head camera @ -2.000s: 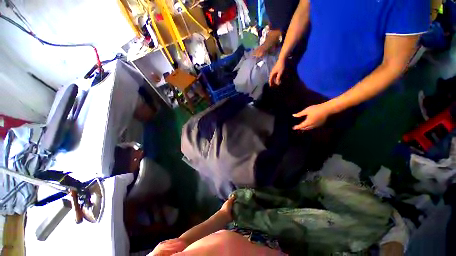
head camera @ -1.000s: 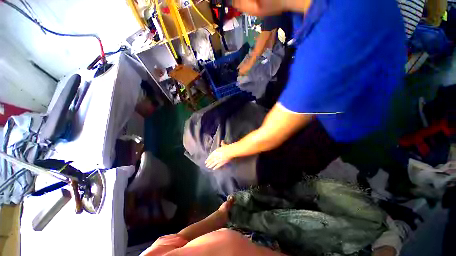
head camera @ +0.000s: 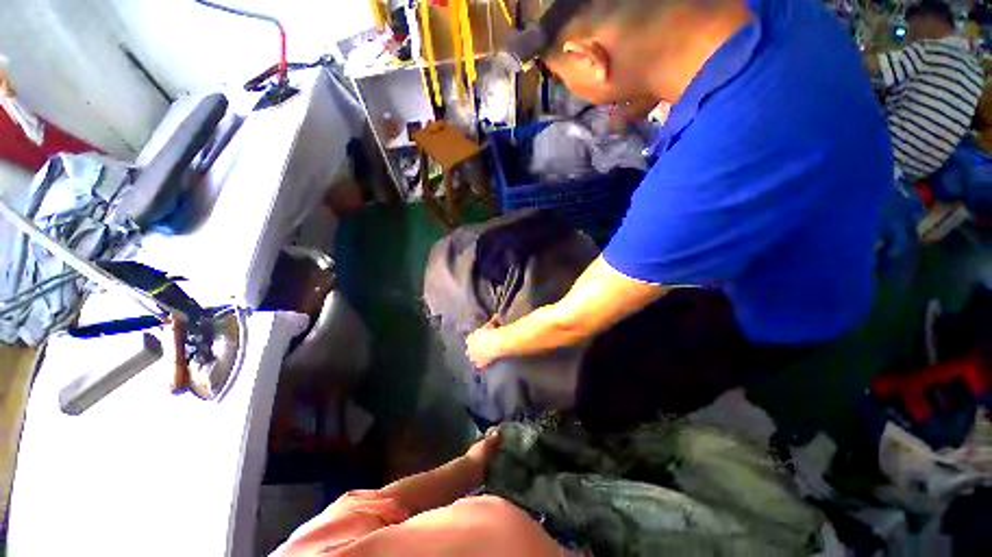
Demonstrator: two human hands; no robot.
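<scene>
The green woven sack (head camera: pixel 664 495) lies limp and wide at the lower middle, its frayed mouth facing the garment heap. My left hand (head camera: pixel 486 444) grips the sack's left edge, thumb on top. My right hand is not in the frame; the sack's right end runs to the bottom edge. Beyond the sack stands a grey and navy garment pile (head camera: pixel 522 261). A person in a blue shirt bends over the pile with a hand on its near side.
A white pressing table (head camera: pixel 141 457) with an iron (head camera: pixel 207 354) is at left. Behind are a wooden stool (head camera: pixel 448 147) and a blue crate (head camera: pixel 522 196) holding grey cloth. A red stool (head camera: pixel 930 386) and white cloth lie at right. Another person in stripes is at upper right.
The person in blue has reached over and bent down to the pile. My view has shifted, and my right hand has left the frame. My left hand keeps its hold on the sack.
</scene>
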